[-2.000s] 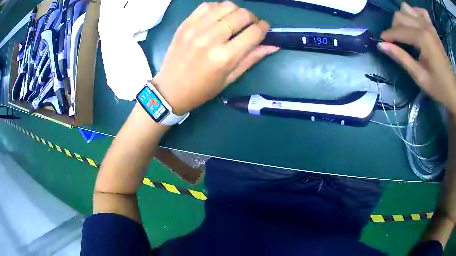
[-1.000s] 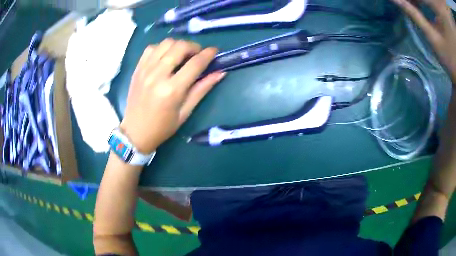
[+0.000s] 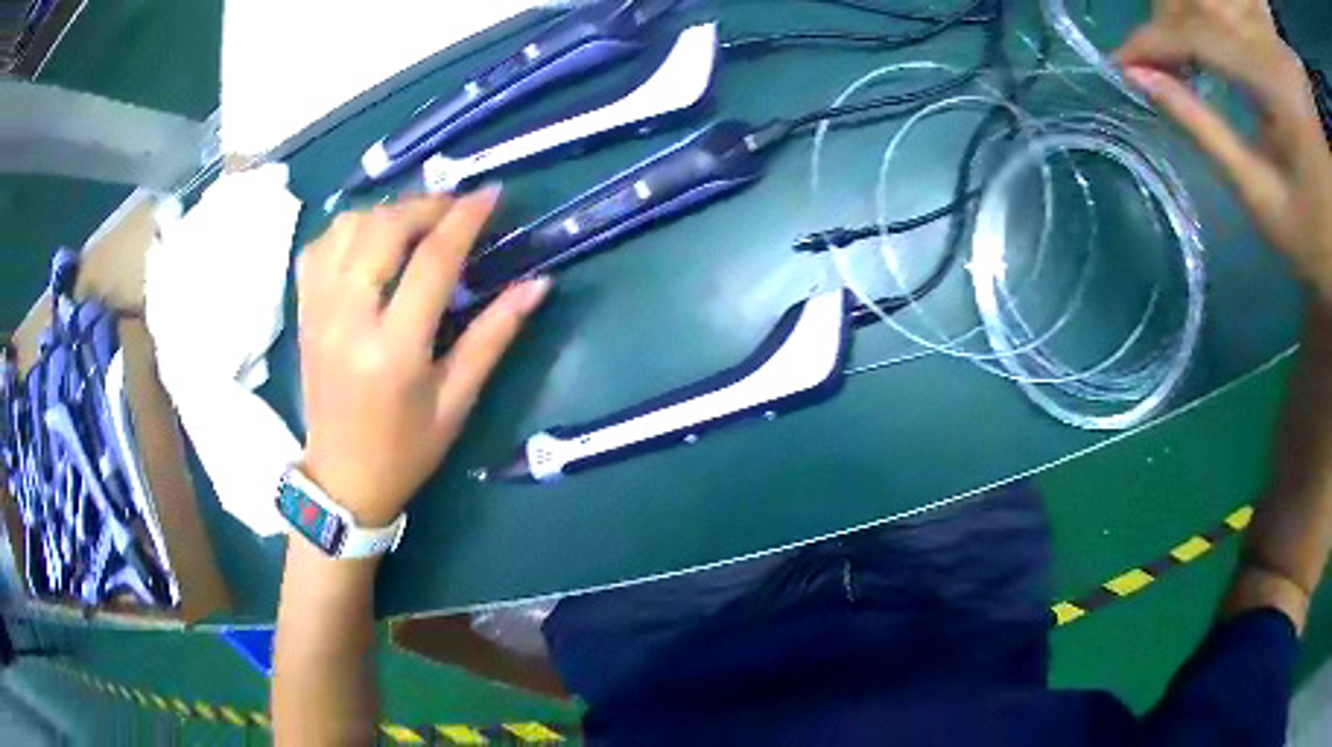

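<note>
My left hand [image 3: 383, 343] has its thumb and fingers around the front end of a dark 3D pen [image 3: 621, 202] and hides its tip. The pen's display side faces up and a black cable leaves its tail. A second pen [image 3: 701, 401], white and dark, lies nearer me, pointing left. My right hand [image 3: 1220, 110] is at the upper right edge, slightly blurred, its fingers beside a clear filament strand; whether it grips the strand cannot be told. The filament coil [image 3: 993, 277] lies on the mat below that hand.
Two more pens [image 3: 584, 121] lie farther back. A loose black cable plug [image 3: 833, 240] is between the pens and the coil. A crumpled white cloth [image 3: 219, 321] is left of my left hand. A carton of pens [image 3: 183, 496] stands far left. A white sheet [image 3: 343, 59] is at the far edge.
The view has turned and shifted right, showing more of the coil. My right hand has left the held pen's tail and moved away to the upper right. My left hand stays at the pen's front.
</note>
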